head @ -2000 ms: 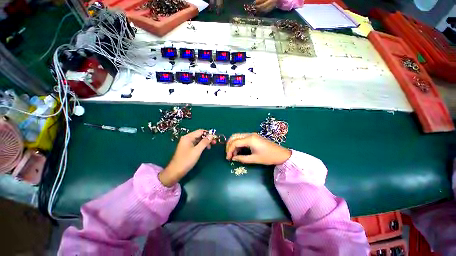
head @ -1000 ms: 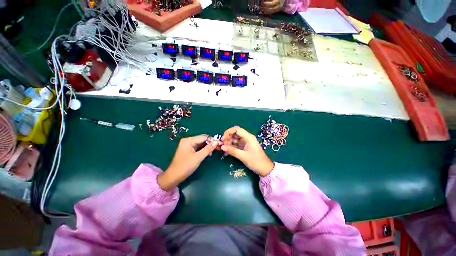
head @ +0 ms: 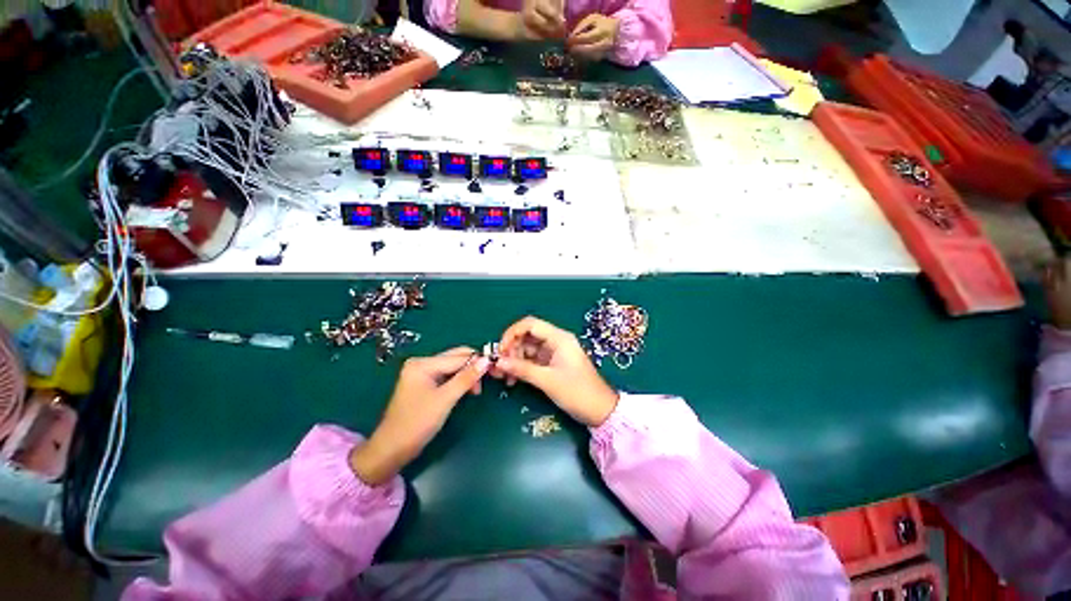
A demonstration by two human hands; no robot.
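My left hand and my right hand meet above the green mat, fingertips together. They hold a small silvery part, a ring part by its look, mostly hidden by the fingers. A loose pile of ring parts lies beyond my left hand. A more compact pile of ring parts lies beyond my right hand. Tiny pale gold fittings lie on the mat just below my right hand. A thin pen-like tool lies flat at the left.
Two rows of lit display modules stand on the white board. White cables and a red unit are at left. Orange-red trays lie at right and far left. Another person's hands are at the far side.
My right hand has come left and its fingertips have joined my left hand's at the small part. The camera view has tilted up, showing more of the person opposite.
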